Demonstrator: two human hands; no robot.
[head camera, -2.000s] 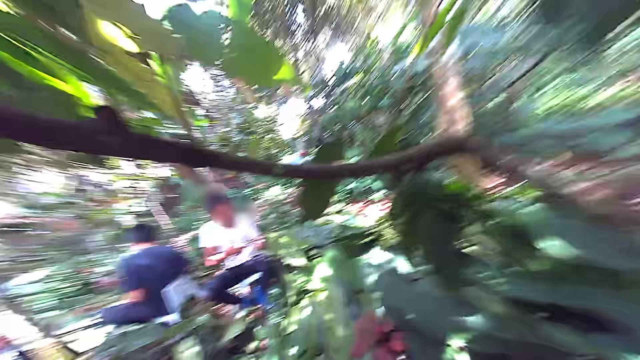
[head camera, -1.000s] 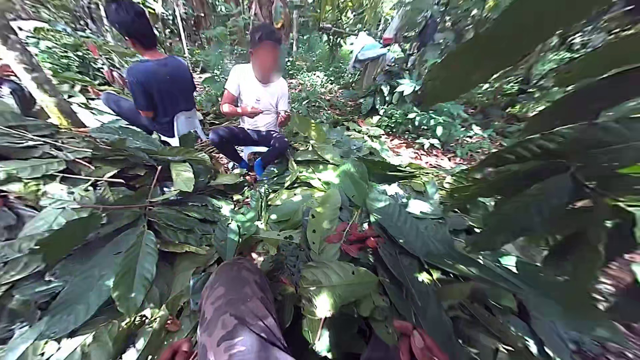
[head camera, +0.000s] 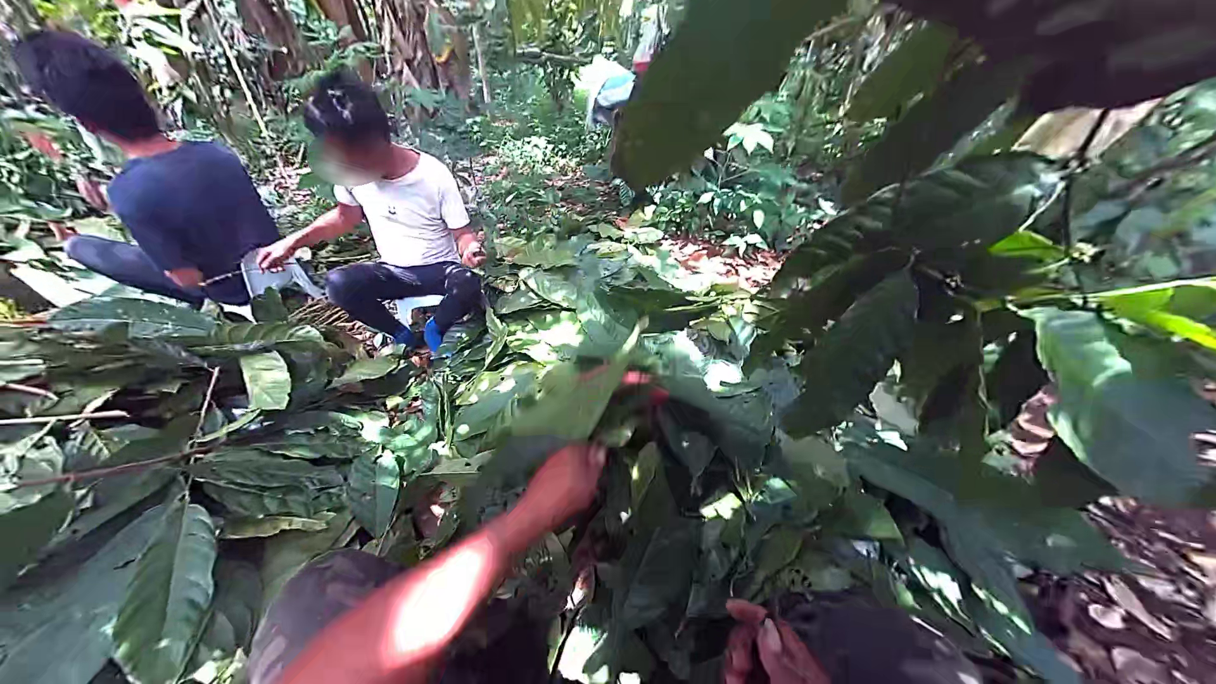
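Note:
My left hand (head camera: 570, 480) reaches forward among large green leaves in front of me, its fingers against a broad leaf (head camera: 565, 404) that stands up beyond it. Whether it grips the leaf I cannot tell. Just past it, something red (head camera: 646, 382) lies partly covered by leaves. My right hand (head camera: 771, 648) is low at the bottom edge, by my right knee, with its fingers bent; whatever it may hold is hidden. Dark leaves hang between and below the two hands.
Two people sit at the left, one in a dark blue shirt (head camera: 190, 204), one in a white T-shirt (head camera: 408, 214). Cut leafy branches (head camera: 161, 465) cover the ground at left. Large leaves (head camera: 855, 351) overhang the right side. A light-coloured bag (head camera: 608, 90) is behind.
My left hand has come up from the bottom edge and stretched forward into the leaves. The person in white has extended an arm toward the other seated person.

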